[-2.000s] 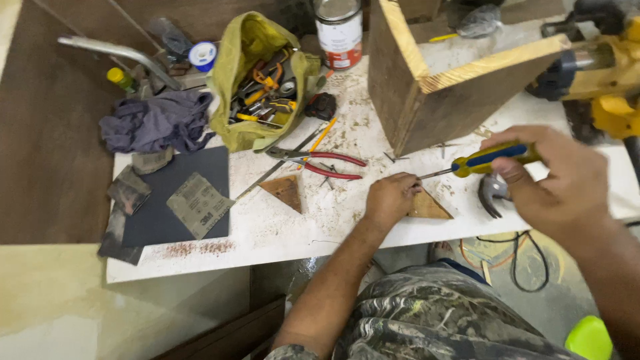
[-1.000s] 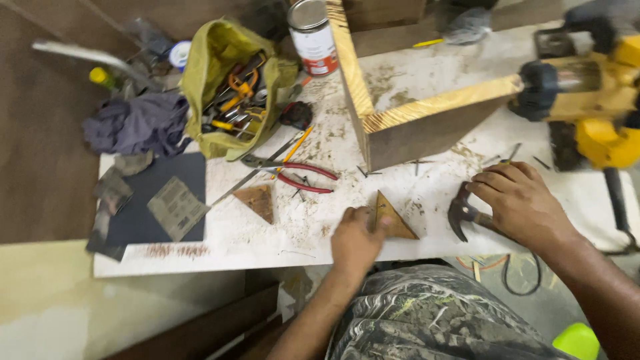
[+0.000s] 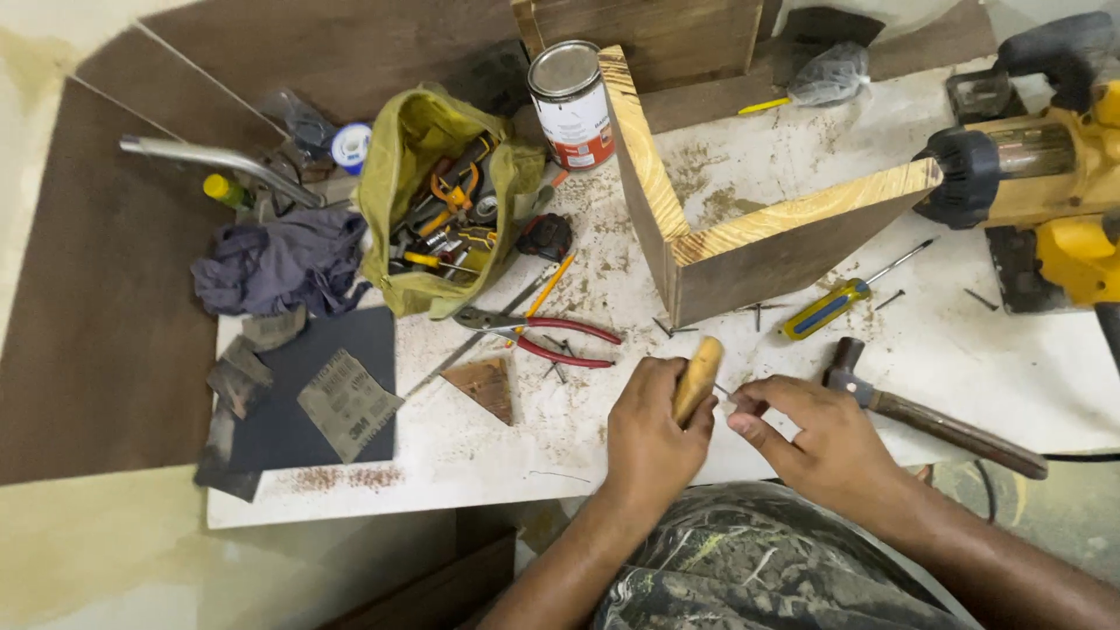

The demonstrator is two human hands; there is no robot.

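Observation:
My left hand [image 3: 656, 420] grips a small wooden piece [image 3: 698, 381], held on edge above the white board. A thin nail [image 3: 723, 391] is pinched between the thumb and finger of my right hand [image 3: 801, 433], its other end close to the wood. To the right lies a claw hammer [image 3: 936, 420] with a dark handle. Beyond it a yellow and blue screwdriver [image 3: 827, 308] rests on the board. A triangular wooden piece [image 3: 484, 388] lies left of my left hand, below red-handled pliers [image 3: 560, 339]. Two joined boards [image 3: 787, 249] stand upright ahead of my hands.
Loose nails [image 3: 669, 328] lie by the joined boards. An open green tool bag [image 3: 385, 219], a paint can [image 3: 573, 114], a tape measure [image 3: 544, 237] and a pencil [image 3: 551, 287] stand or lie at the back left. Sandpaper [image 3: 348, 407] is at left; a yellow power tool [image 3: 1032, 166] at right.
The screwdriver, in my right hand two seconds ago, now lies on the board. My left hand has lifted the wooden piece, and my right hand has left the hammer and holds a nail.

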